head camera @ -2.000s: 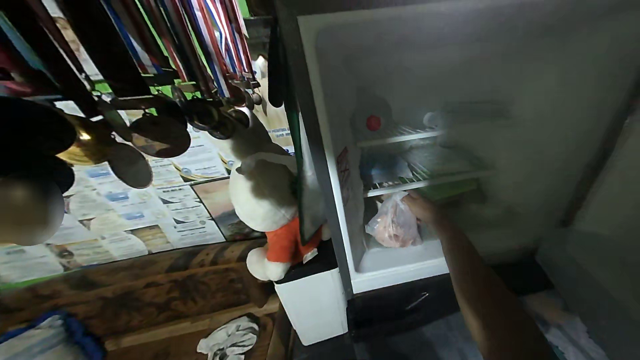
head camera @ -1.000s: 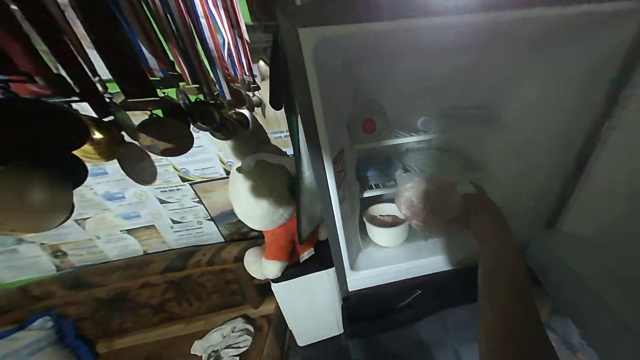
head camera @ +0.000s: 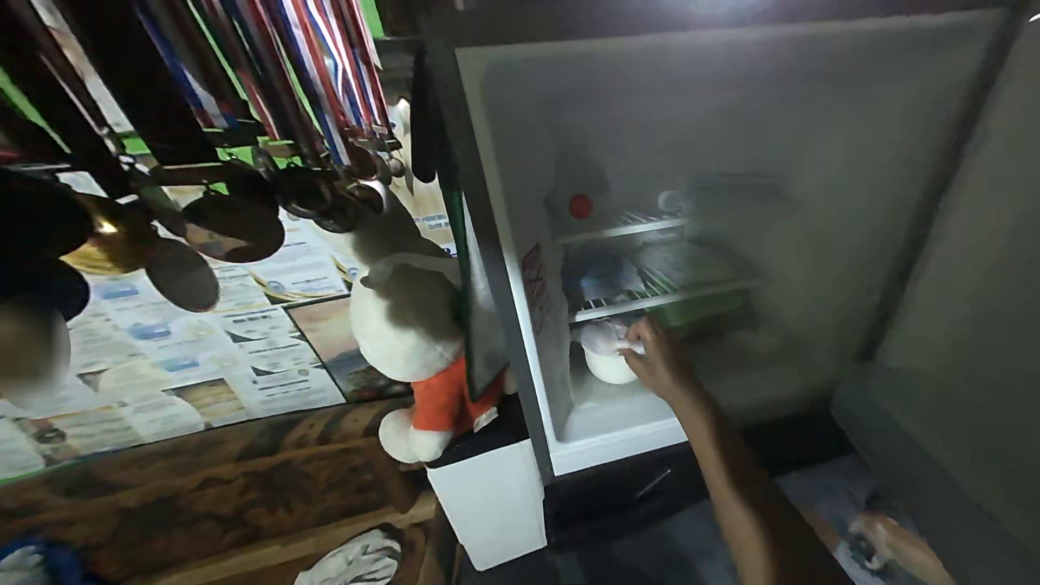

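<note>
My right hand [head camera: 654, 353] reaches into the lower part of an open refrigerator [head camera: 613, 455] with its fingertips pinched on a translucent plastic bag [head camera: 605, 335]. The bag lies over or just behind the top of a round white tub [head camera: 609, 367], and what it holds cannot be made out. The tub stands upright on the refrigerator's bottom surface, below a wire shelf [head camera: 626, 305]. My left hand cannot be made out in this view.
A red round cap [head camera: 580, 206] shows by the upper wire shelf. Left of the refrigerator, a white plush toy [head camera: 398, 325] in orange sits above a white box [head camera: 491, 504]. Medals [head camera: 231, 219] hang at upper left. A blurred, unidentified shape [head camera: 894, 544] is at lower right.
Two seconds ago my right hand held the bag in front of the tub's place; one second ago it was right of the uncovered tub. Now hand and bag have moved left, to the tub's top.
</note>
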